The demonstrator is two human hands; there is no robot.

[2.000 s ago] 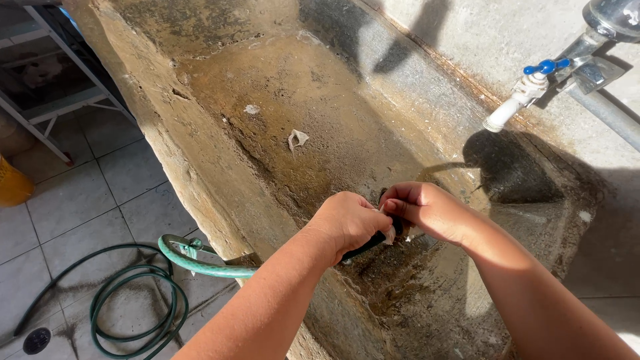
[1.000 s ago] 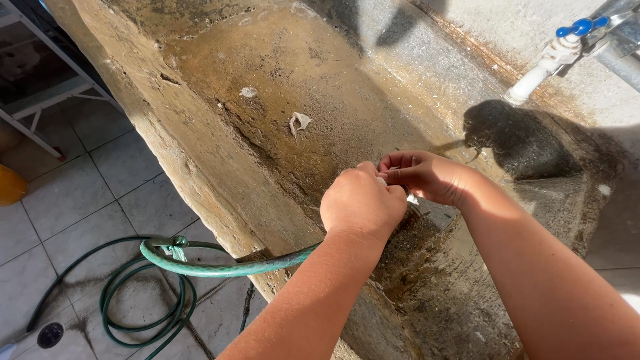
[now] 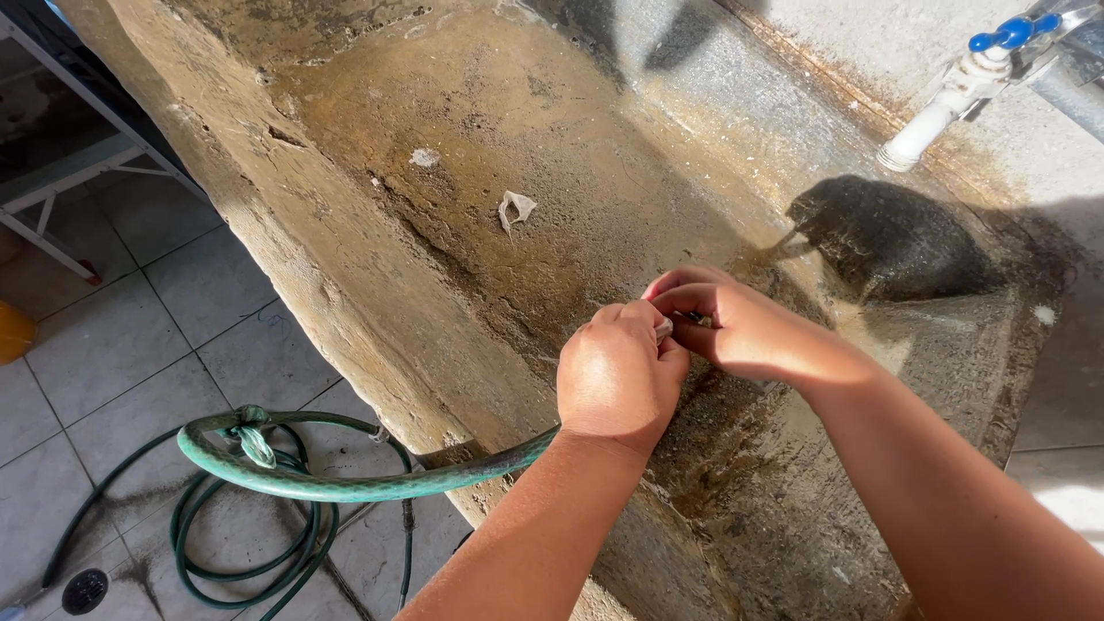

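Observation:
Over the basin of a worn concrete sink (image 3: 362, 285), my left hand (image 3: 617, 371) is closed around the end of a green garden hose (image 3: 362, 487), most of that end hidden by the fist. A small pale piece (image 3: 663, 329) shows between the fingertips of both hands; its kind cannot be told. My right hand (image 3: 733, 323) pinches at this same spot, its fingers touching the left ones. The hose runs from under my left wrist over the sink's edge, with a strip of green material (image 3: 255, 435) knotted around it.
A white tap (image 3: 940, 112) with a blue handle juts from the wall at the upper right. White scraps (image 3: 516, 210) lie in the basin. On the tiled floor are a coiled dark green hose (image 3: 185, 552) and a round drain (image 3: 84, 592). A white metal frame (image 3: 52, 198) stands left.
The green hose loop beside the sink has shifted and now hangs lower. Both hands stay together over the basin; the dark part seen beneath them two seconds ago is no longer visible.

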